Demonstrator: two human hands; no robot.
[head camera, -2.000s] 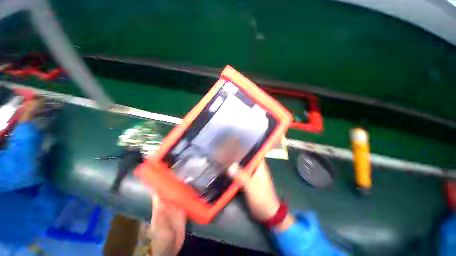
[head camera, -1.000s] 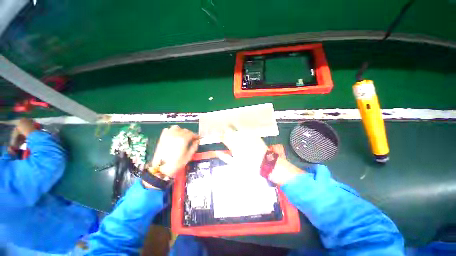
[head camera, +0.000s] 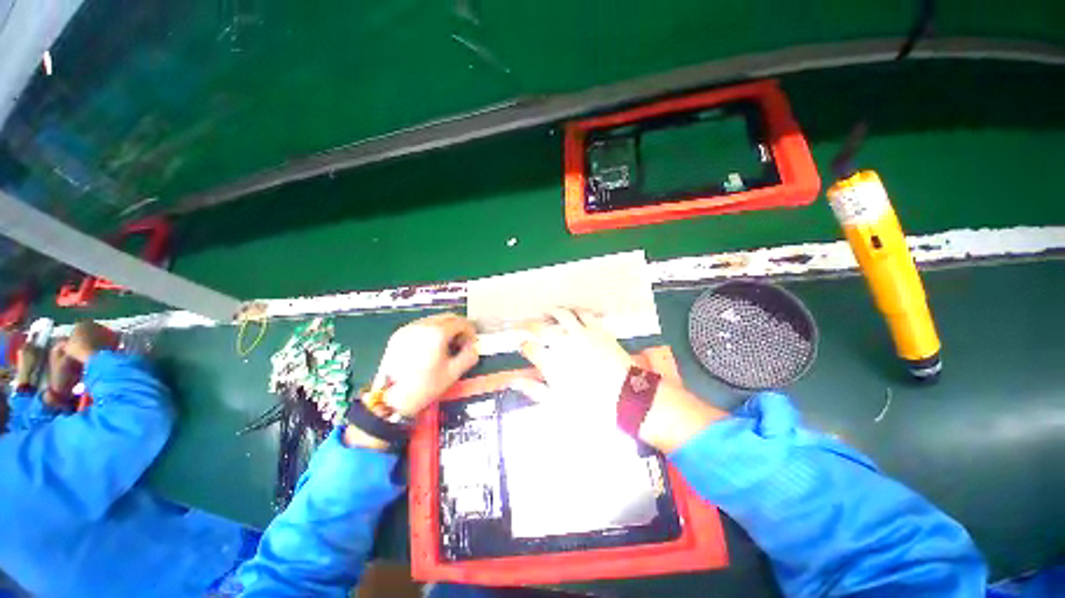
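Note:
The opened tablet (head camera: 479, 532) lies flat in a red frame (head camera: 572, 570) in front of me, its large battery (head camera: 578, 473) glaring white. A pale beige adhesive sheet (head camera: 619, 280) lies just beyond the frame, against the white rail. My left hand (head camera: 426, 362) is at the sheet's lower left edge, thumb and fingers bent together. My right hand (head camera: 584, 368) lies over the sheet's lower edge and the frame's far edge, fingertips on the sheet. Whether either hand pinches a small piece is too small to tell.
A round mesh-like dish (head camera: 752, 335) and a yellow electric screwdriver (head camera: 885, 275) lie to the right. A pile of white-green cable parts (head camera: 312, 371) is at the left. Another red-framed tablet (head camera: 689, 213) sits on the belt. Another person's blue sleeve (head camera: 88, 456) is at the far left.
Two seconds ago my hands held the framed tablet up, tilted; by one second ago it lay on the bench. Since then my hands have stayed at the sheet, and the belt tablet shows slightly further right.

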